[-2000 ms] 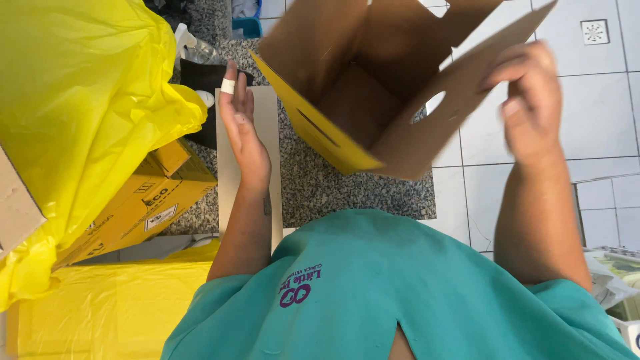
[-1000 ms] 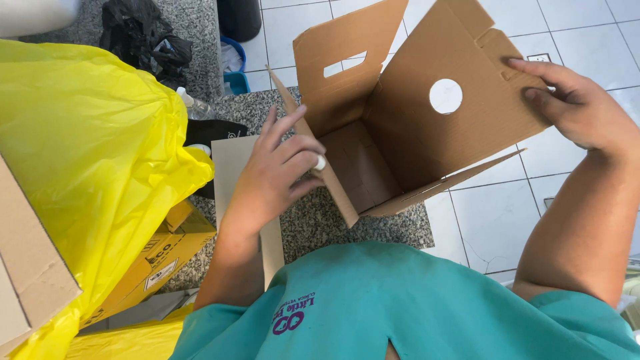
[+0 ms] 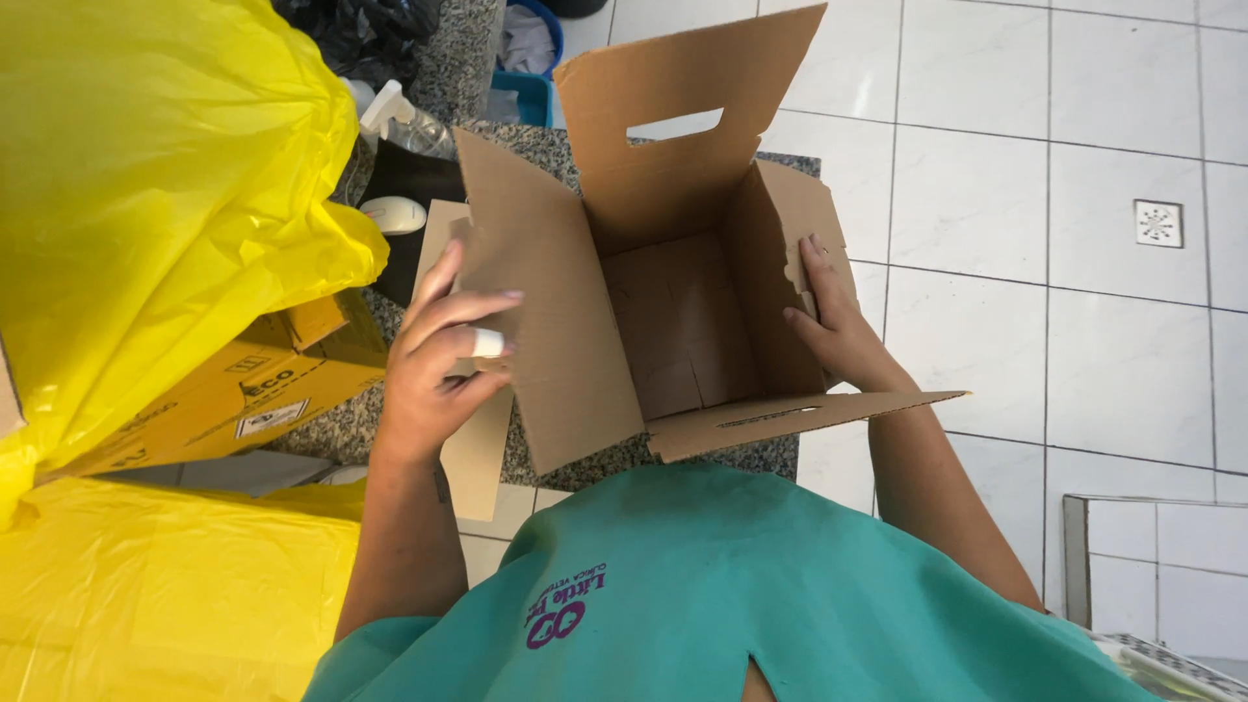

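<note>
A brown cardboard box (image 3: 682, 322) stands on a granite counter with its top flaps up and its empty inside showing. The far flap has a long handle slot, and the near flap leans toward my body. Beside the left flap is my left hand (image 3: 439, 351), fingers curled and apart, with a white band on one finger; whether it touches the flap is unclear. On the right, my right hand (image 3: 834, 327) lies over the folded right flap, thumb on the inner side and fingers on top.
A flat cardboard piece (image 3: 478, 468), a white computer mouse (image 3: 395, 214) and a clear spray bottle (image 3: 414, 127) are left of the box. Further left are a yellow plastic bag (image 3: 166, 195) and a yellow printed carton (image 3: 244, 390). The granite counter (image 3: 780, 458) ends at the tiled floor.
The box has turned and now sits lower on the counter. My right hand has moved from the outer edge of the raised flap with the round hole to the folded right flap.
</note>
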